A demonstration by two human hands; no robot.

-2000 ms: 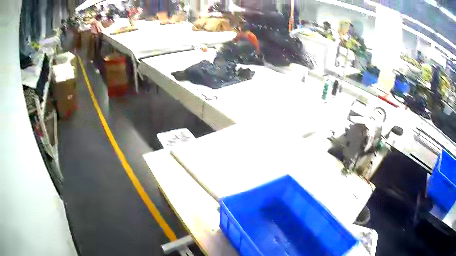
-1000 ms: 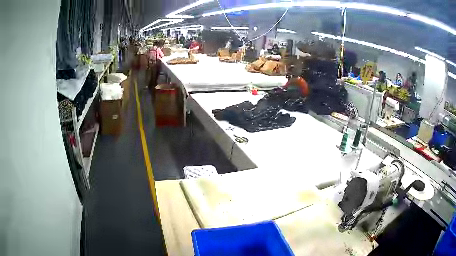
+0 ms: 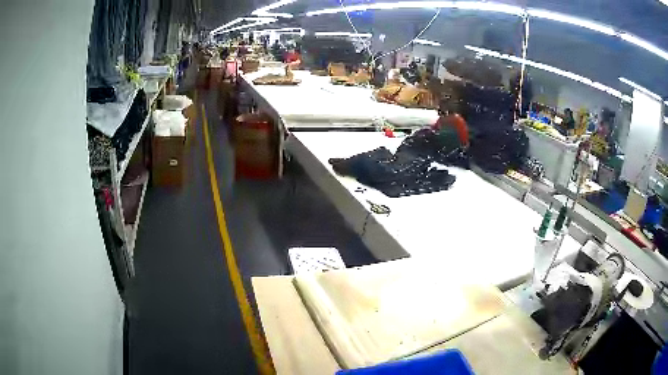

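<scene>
Neither of my hands is in the picture. A blue plastic bin [image 3: 417,364] lies nearest in front of me, on the pale board-topped table [image 3: 395,311]. Only its far rim and a strip of its wall show at the bottom edge; what is inside it is hidden. Dark black fabric pieces [image 3: 399,176] lie in a loose heap on the long white table [image 3: 469,227] beyond.
A sewing machine [image 3: 579,300] with green thread cones [image 3: 553,220] stands at the right. A white slatted stool top [image 3: 316,259] is below the table. Brown cartons [image 3: 256,146] stand by the aisle with a yellow line [image 3: 222,212]. Shelves [image 3: 132,168] line the left.
The view has swung up and to the left. The blue bin, fully open to view two seconds ago, has slid down to the bottom edge. No hand has appeared.
</scene>
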